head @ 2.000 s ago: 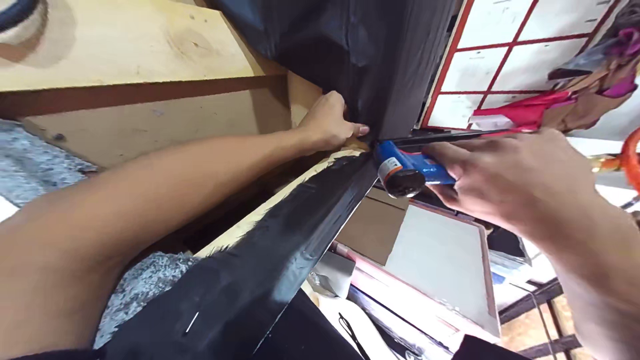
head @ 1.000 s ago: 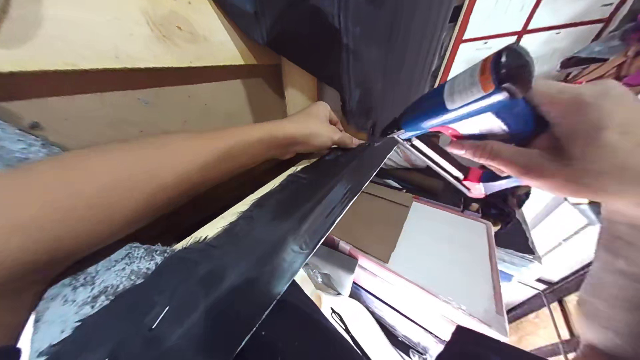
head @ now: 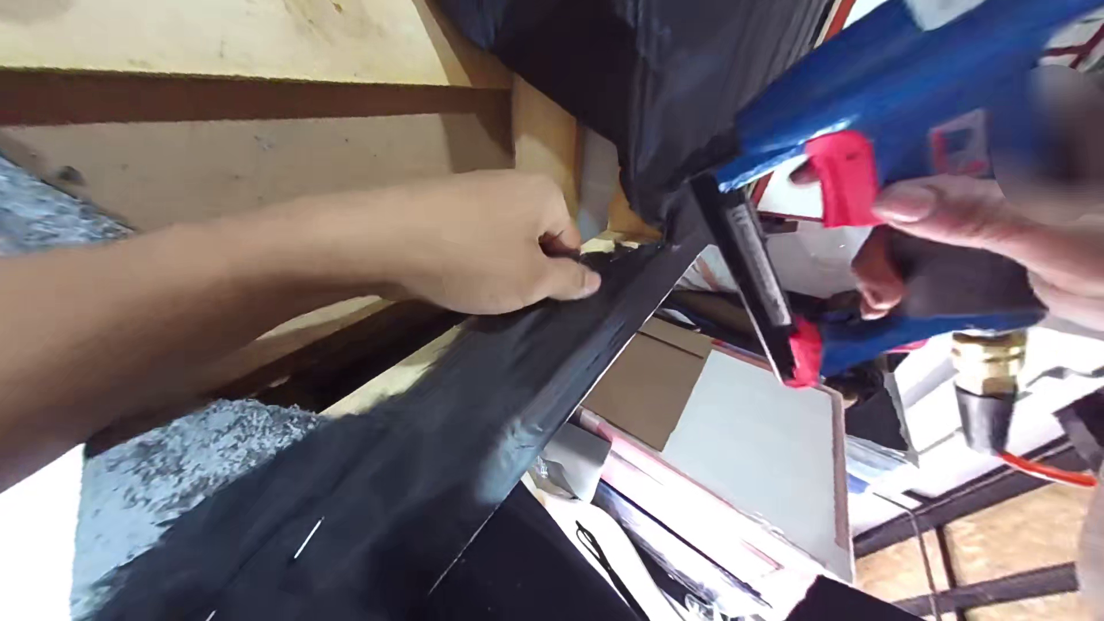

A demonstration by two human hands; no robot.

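Note:
My left hand [head: 500, 241] pinches the frayed edge of black fabric [head: 414, 457] against a wooden frame [head: 543, 147]. At the right, my right hand [head: 1000, 224] is wrapped around the handle of a blue pneumatic staple gun [head: 897, 95] with red parts, a black magazine and a brass air fitting [head: 989, 362]. The gun's nose is close to the fabric-covered corner; whether it touches cannot be told. A staple [head: 308, 537] shows in the fabric at the lower left. More black fabric [head: 673, 78] covers the part above the corner.
Wooden boards [head: 233, 43] form the frame at the upper left, with grey speckled foam [head: 190, 483] below. Beyond the fabric edge are a framed white panel [head: 750, 440] and brown cardboard [head: 647, 379]. A red air hose [head: 1048, 470] runs from the gun at the right.
The staple gun in my right hand has turned and now looks larger, its magazine and air fitting in plain sight. My left hand stays at the fabric edge near the corner.

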